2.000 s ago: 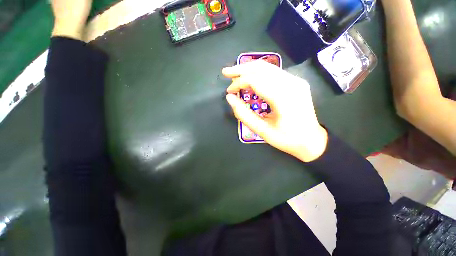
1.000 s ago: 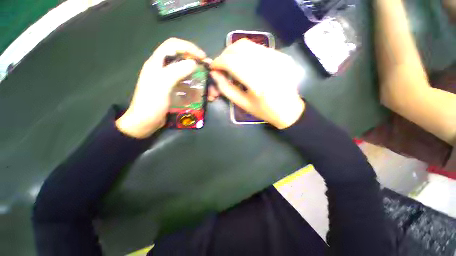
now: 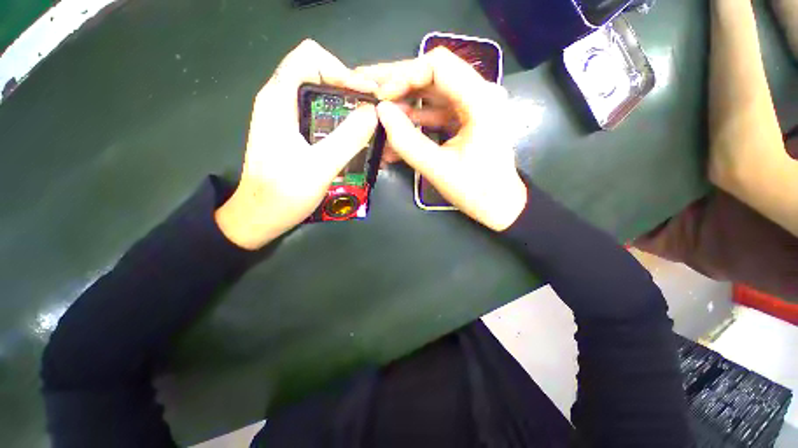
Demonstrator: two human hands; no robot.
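Observation:
My left hand (image 3: 284,157) holds the open handheld unit (image 3: 352,179), with its thumb across the green board. The unit has a black rim, and its red end with a gold ring points towards me. My right hand (image 3: 464,131) has its thumb and fingertips at the unit's upper right corner, touching the left fingertips. Whether a small fitting is pinched there cannot be seen. A smartphone (image 3: 477,54) with a pale rim lies on the table, partly hidden under my right hand.
A dark-blue bin (image 3: 534,31) stands at the top right, with a clear plastic case (image 3: 608,79) beside it. Another person's forearm (image 3: 744,114) is at the right. A white edge strip (image 3: 61,39) runs along the green belt at the top left. A dark object's edge shows at the top.
My left hand has come back from the belt side with a unit and holds it before me. My right hand has moved from above the phone to the unit's corner. The view has shifted.

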